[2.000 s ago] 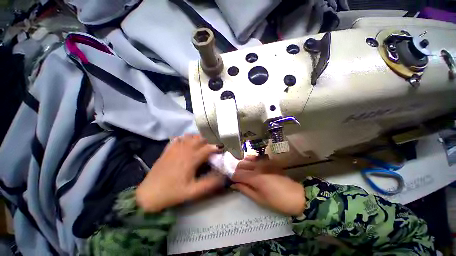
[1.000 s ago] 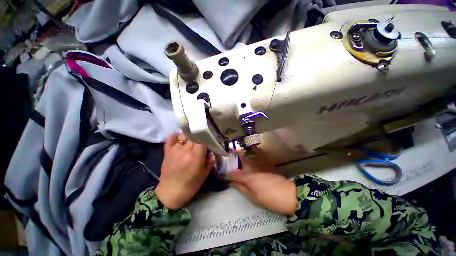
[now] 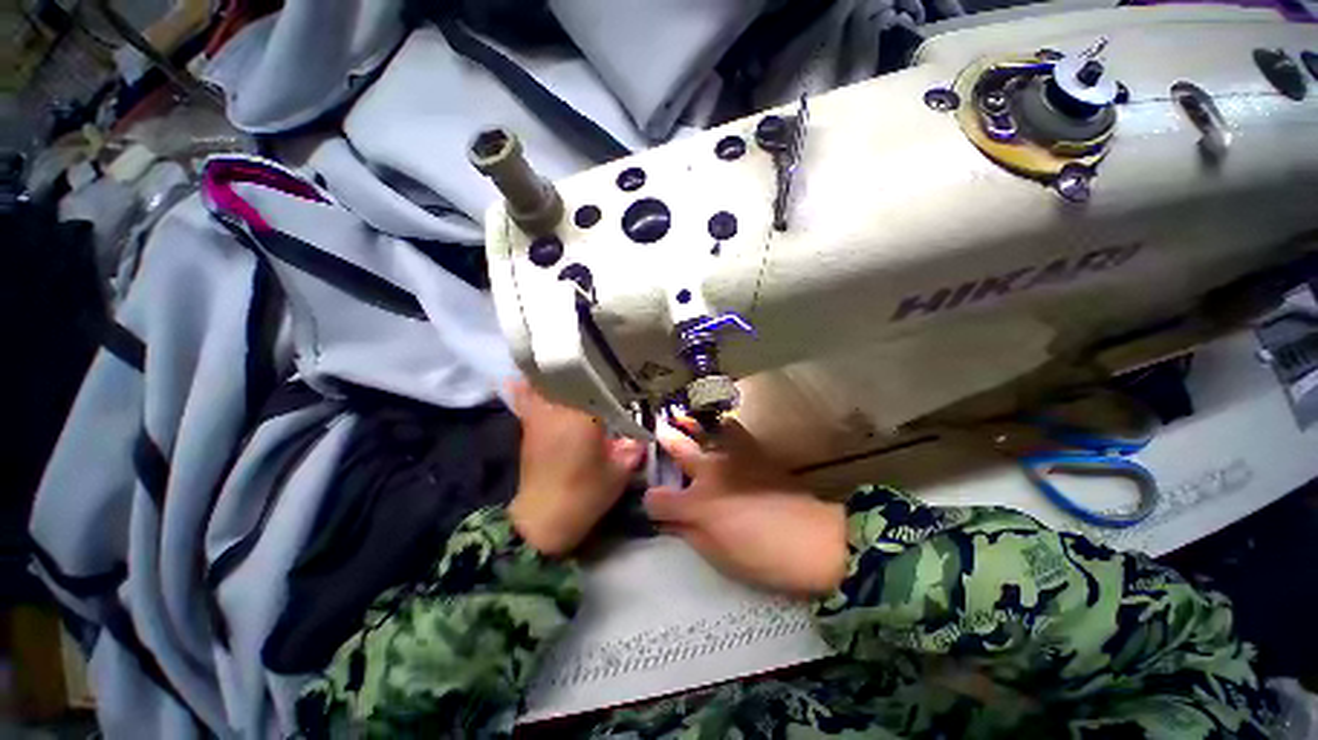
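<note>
The cream-white sewing machine [image 3: 867, 217], lettered HIKARI, stands over the work. My left hand [image 3: 564, 470] is left of the needle area, its fingers at a small pale-grey piece [image 3: 664, 466]. My right hand [image 3: 752, 513] is at the right side of the same piece, fingertips close under the machine head. Both hands hold the piece between them. The needle and presser foot are mostly hidden by the head and fingers. Black cloth [image 3: 390, 506] of the grey garment [image 3: 174, 390] lies left of my left hand.
Blue-handled scissors [image 3: 1106, 484] lie right of my right hand, below the machine arm. Grey cloth with black stripes and a pink edge [image 3: 239, 203] is piled left of and behind the machine. The white table [image 3: 694, 614] has a printed ruler along its front edge.
The view has shifted, so the machine sits further left. My hands have come closer together around the pale piece, and my left hand has moved closer under the machine head.
</note>
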